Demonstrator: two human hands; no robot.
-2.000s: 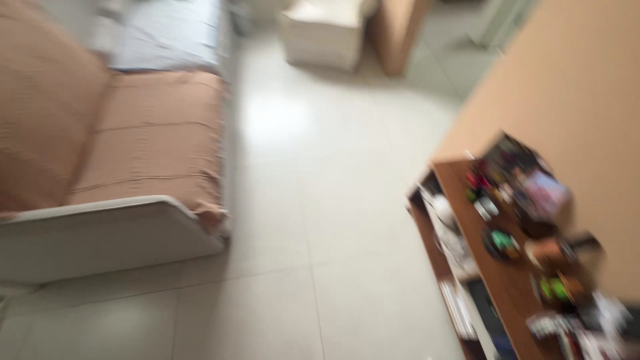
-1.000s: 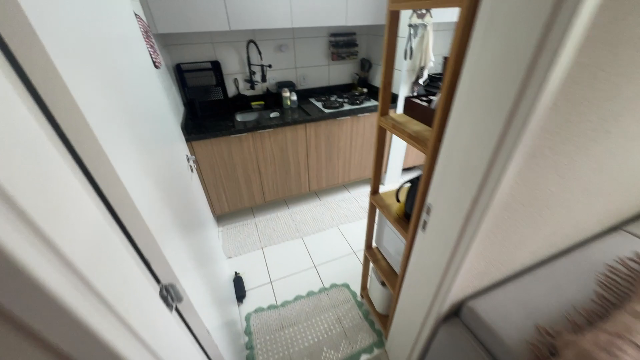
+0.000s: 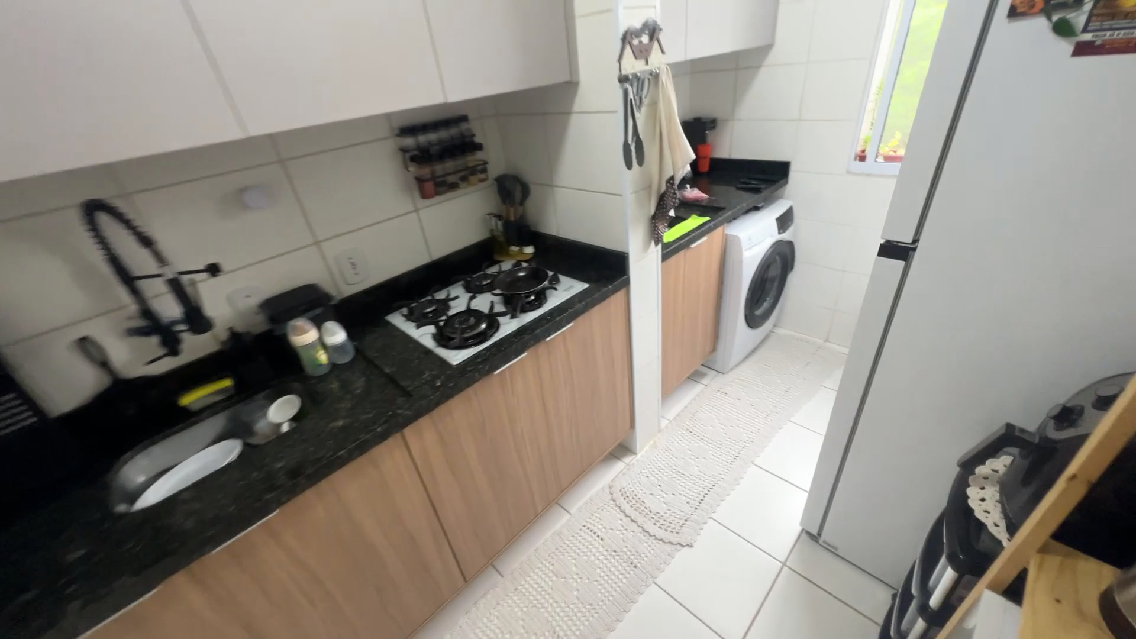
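Note:
Neither my left hand nor my right hand shows in the head view. A white plate (image 3: 182,475) and a white cup (image 3: 284,409) lie in the steel sink (image 3: 133,470) at the lower left, under a black spring faucet (image 3: 133,257). Two baby bottles, one greenish (image 3: 308,346) and one clear (image 3: 337,342), stand on the black stone counter (image 3: 355,417). Farther right, a small black frying pan (image 3: 521,280) rests on a back burner of the white gas cooktop (image 3: 484,333). A yellow sponge (image 3: 205,392) sits behind the sink.
Crocheted runners (image 3: 666,506) cover part of the tiled floor. A tall refrigerator (image 3: 1003,293) stands at the right, with a wooden shelf (image 3: 1065,586) and a black appliance (image 3: 1056,470) in front of it. A washing machine (image 3: 759,284) is at the far end, past a narrow tiled wall edge (image 3: 645,311).
The view has moved from a room with a sofa, through a doorway, into the kitchen. The counter, sink and cooktop now appear much closer than one second ago.

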